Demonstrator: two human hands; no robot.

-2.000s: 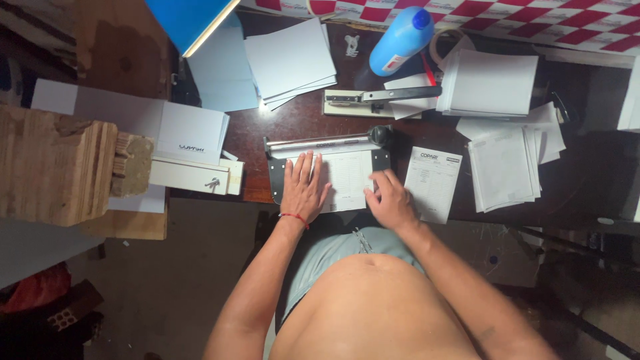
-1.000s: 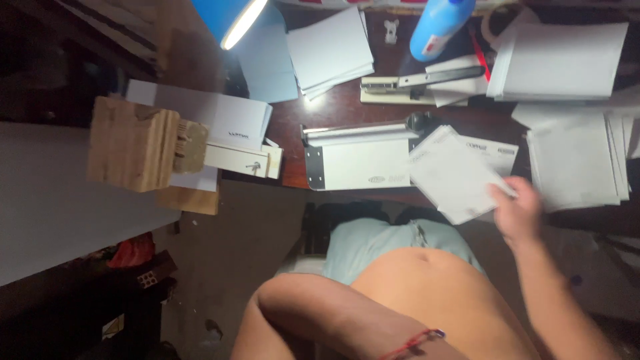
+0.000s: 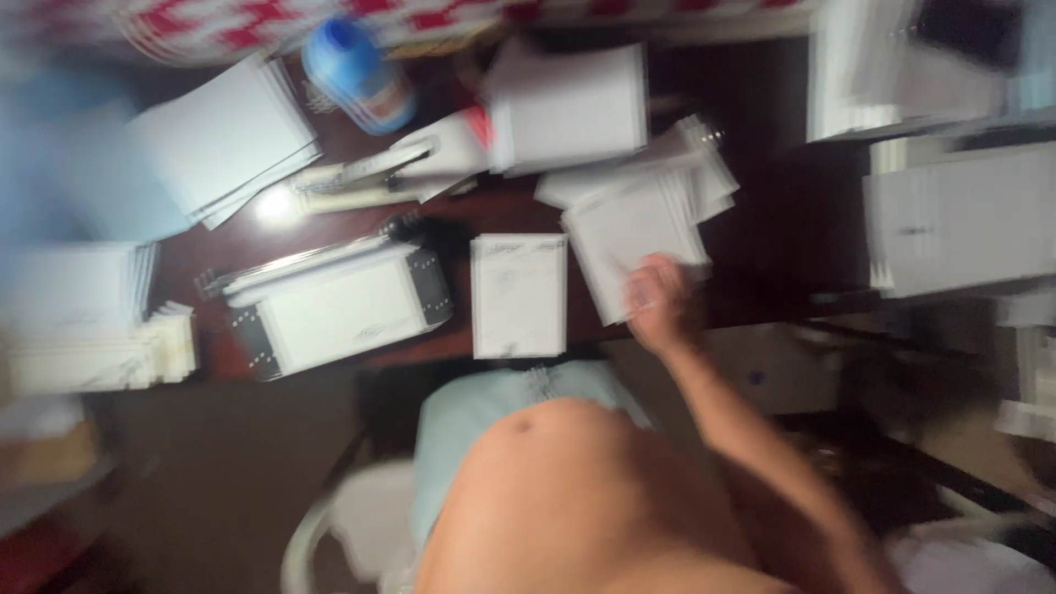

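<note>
Blur covers the whole head view. My right hand (image 3: 657, 301) is on the lower right edge of a loose stack of white paper sheets (image 3: 631, 235); whether its fingers grip a sheet cannot be told. Left of that stack, a small printed paper pad or stack (image 3: 520, 295) lies near the table edge. Further left sits a tabletop device with a metal bar and black ends (image 3: 338, 309), perhaps a paper trimmer or binder, with a pale bed and no hand on it. My left hand is out of view.
A long-arm stapler (image 3: 371, 181) lies behind the device, with a blue bottle (image 3: 359, 74) beyond. Paper stacks stand at the back left (image 3: 227, 136), back centre (image 3: 569, 107) and far right (image 3: 961, 219). A white chair (image 3: 371, 520) is below the table.
Both hands were on the device at first; then my right hand held papers beside it. Now it is at the stack further right, and my left hand has left the view. The view has swung right.
</note>
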